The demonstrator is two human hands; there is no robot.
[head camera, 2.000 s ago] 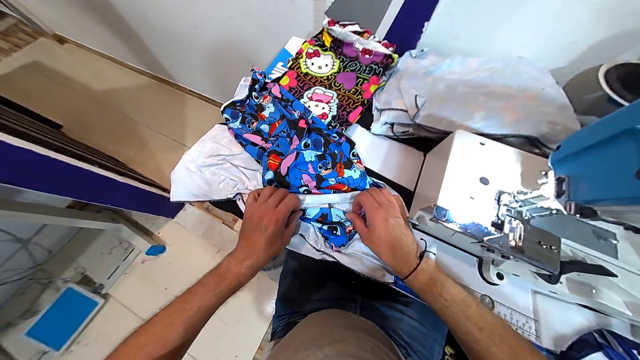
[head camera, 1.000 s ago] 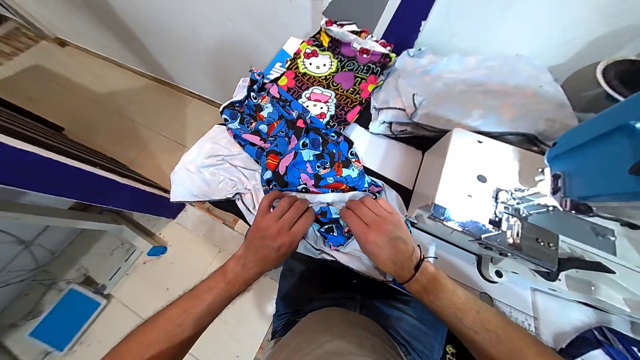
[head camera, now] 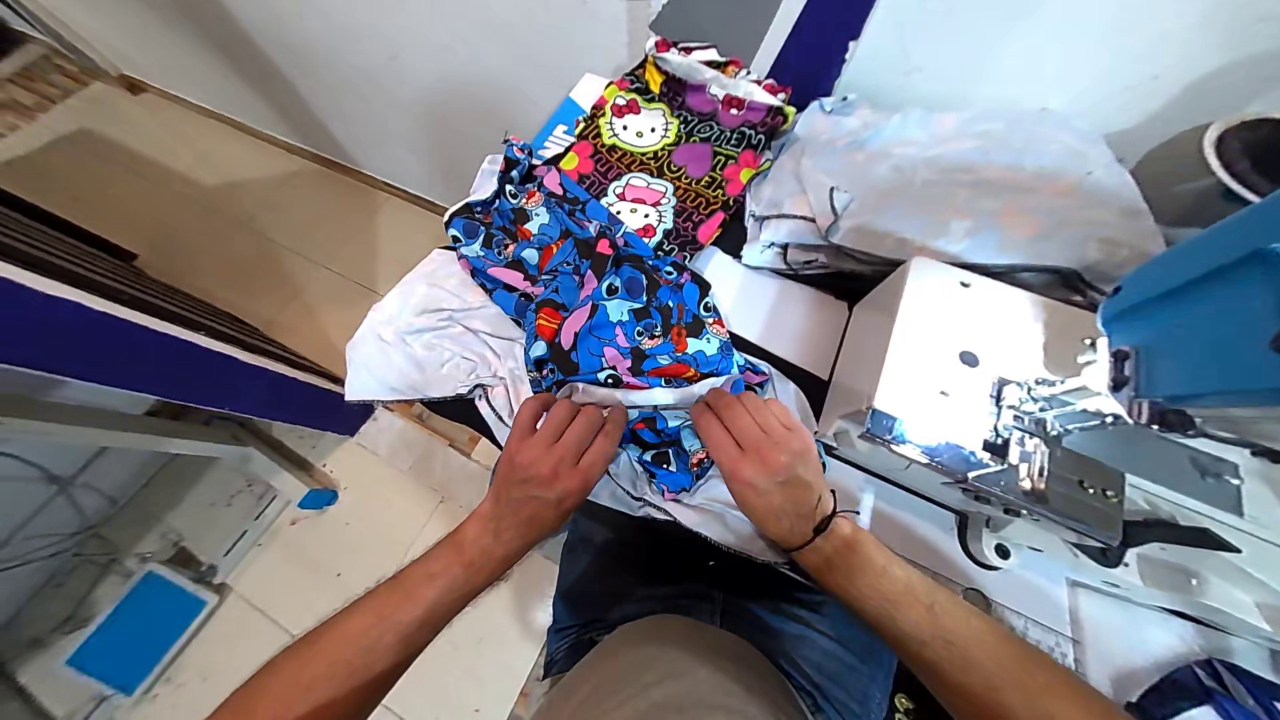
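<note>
A blue cartoon-print fabric garment (head camera: 620, 310) lies across the work surface at the middle, its near edge turned up to a white band (head camera: 645, 395). My left hand (head camera: 550, 460) grips the left part of that band, fingers curled over it. At the band's right part my right hand (head camera: 765, 460), with a dark cord at the wrist, holds the cloth the same way. Between the hands a small piece of the blue print shows. White fabric (head camera: 435, 335) with dark stitched edges spreads beneath and to the left. Both thumbs are mostly hidden.
Black cartoon-print fabric (head camera: 685, 150) lies beyond the blue one. Folded pale fabric (head camera: 940, 190) sits at the back right. A sewing machine (head camera: 950, 330) with exposed metal parts stands at the right, beside a blue plastic bin (head camera: 1200, 310). A blue-topped pedal (head camera: 140, 630) is low at left.
Both hands have stayed at the band, with small shifts of the fingers. The garment lies in nearly the same place.
</note>
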